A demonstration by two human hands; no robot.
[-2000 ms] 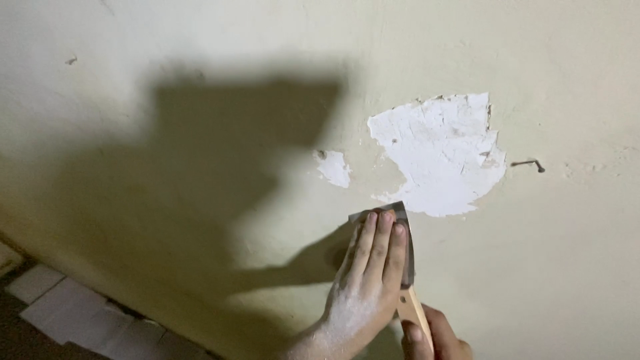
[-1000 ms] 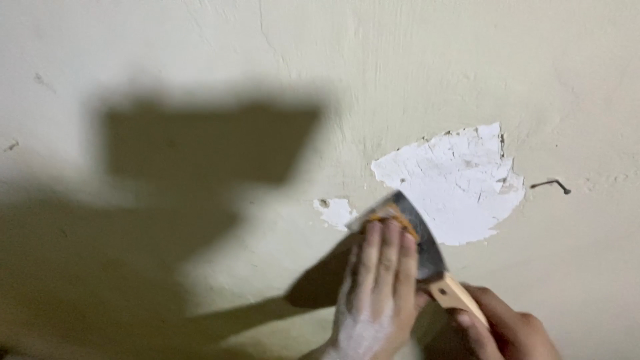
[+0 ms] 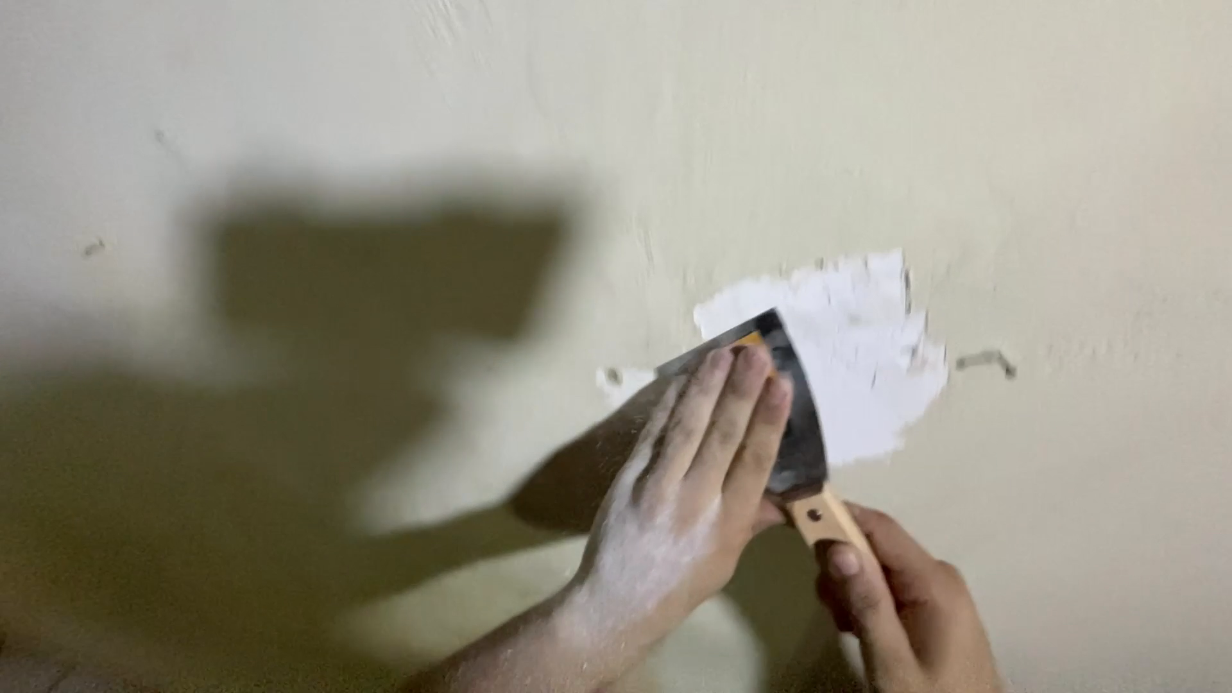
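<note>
My right hand (image 3: 914, 597) grips the wooden handle of a putty knife (image 3: 801, 423) with a wide dark metal blade. Flat against that blade lie the fingers of my left hand (image 3: 688, 491), which is dusted with white powder on its back and wrist. The blade's upper edge overlaps the lower left of a bare white patch (image 3: 866, 356) in the painted wall (image 3: 1059, 173). A smaller white spot (image 3: 626, 382) shows just left of the blade. Part of an orange mark on the blade is visible above my left fingertips.
A bent nail or hook (image 3: 987, 362) is on the wall right of the white patch. A small dark mark (image 3: 93, 247) shows at the far left. Large shadows fall over the wall's left and lower parts.
The putty knife and both hands have moved up, so the blade now overlaps the white patch; two seconds ago it was below it. The view has shifted.
</note>
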